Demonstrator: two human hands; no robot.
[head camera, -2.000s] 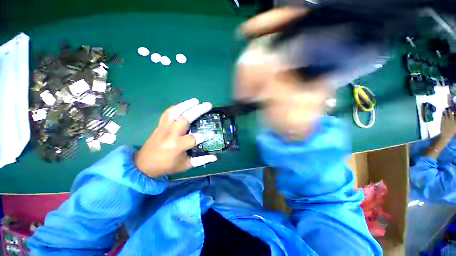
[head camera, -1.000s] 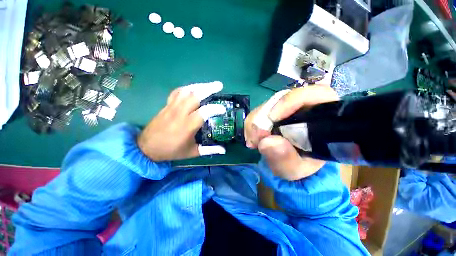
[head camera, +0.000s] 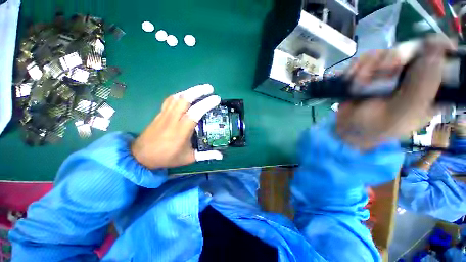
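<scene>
The black square housing (head camera: 238, 124) lies on the green mat near the bench's front edge, with a green circuit board (head camera: 218, 127) inside. My left hand (head camera: 176, 128), with white finger cots, grips the housing's left side. My right hand (head camera: 393, 94), blurred, holds the black electric screwdriver (head camera: 329, 87). The driver's dark front end points left at the small mechanism on the front of the screw feeder (head camera: 319, 37). Whether the tip touches it cannot be told. No screw can be made out.
A loose pile of small ribbed metal plates (head camera: 66, 77) lies at left, beside white paper (head camera: 6, 61). Several round white discs (head camera: 161, 35) lie beyond the housing. A grey plastic bag (head camera: 375, 33) is behind the feeder. Another person's hand (head camera: 440, 135) shows at far right.
My right hand and the screwdriver have moved from the housing's right side up and right to the feeder. My left hand still holds the housing. The view has shifted slightly.
</scene>
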